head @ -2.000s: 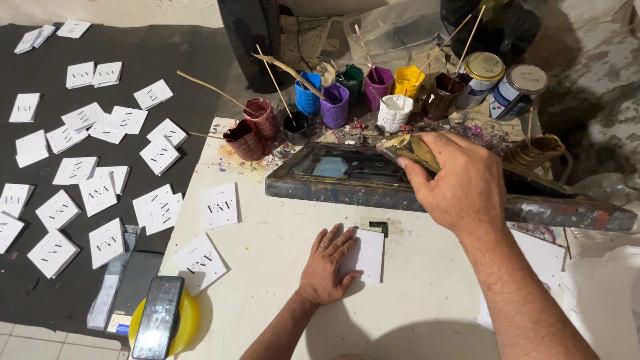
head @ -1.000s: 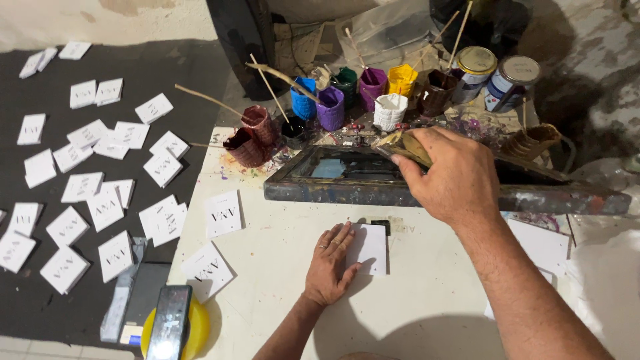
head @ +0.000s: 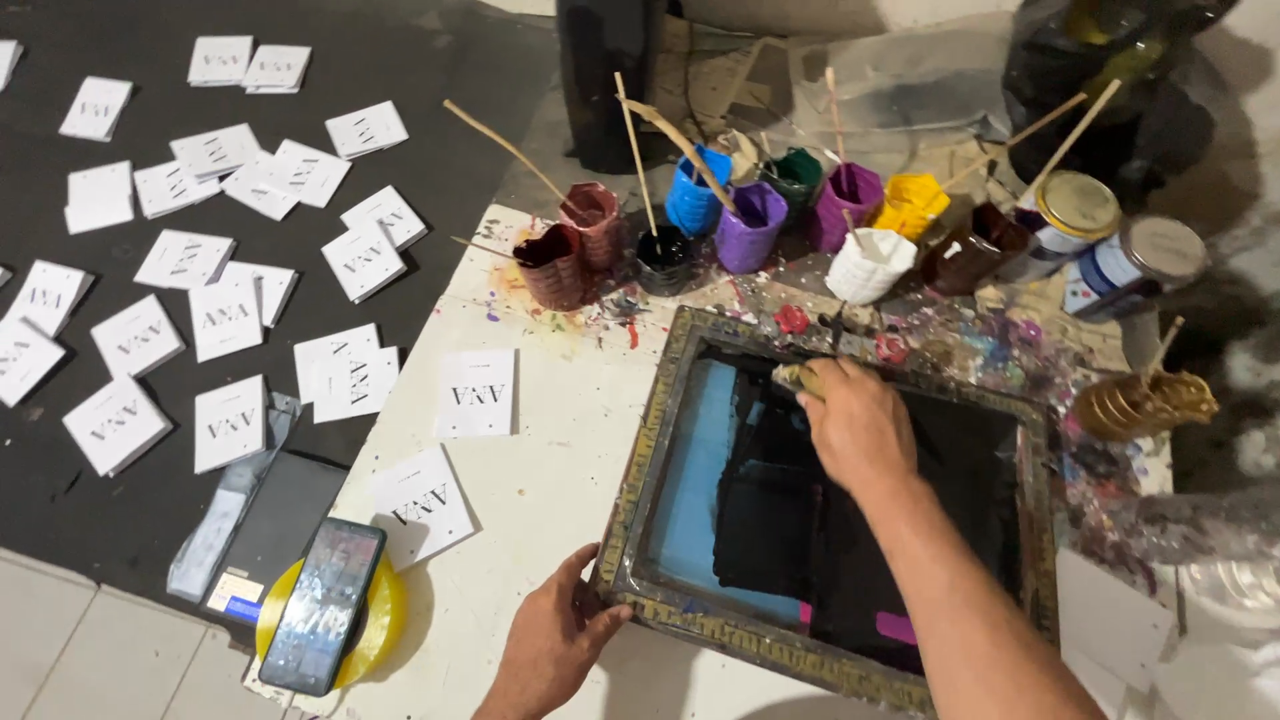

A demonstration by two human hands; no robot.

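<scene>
A screen-printing frame [head: 825, 665] lies flat over the white table, its mesh partly covered with black ink, with a blue area at the left. My left hand [head: 555, 625] grips the frame's lower left corner, thumb on top and fingers at its outer side. My right hand [head: 860, 425] holds a squeegee [head: 795, 378], mostly hidden by the fingers, on the inked mesh near the frame's far side. The white card seen earlier is hidden from view. Left of the frame, two printed cards [head: 476, 395] lie on the table.
Paint cups [head: 750, 235] with sticks and two paint cans [head: 1140, 265] line the back. A gold cup [head: 1145, 400] is at the right. Many printed cards [head: 228, 420] cover the black surface at left. A phone [head: 322, 605] rests on a yellow tape roll [head: 390, 620]; white sheets [head: 1115, 620] lie at right.
The frame has come down from its tilted position to lie flat. My left hand has gone from the white card to the frame's corner. My right hand stays on the squeegee.
</scene>
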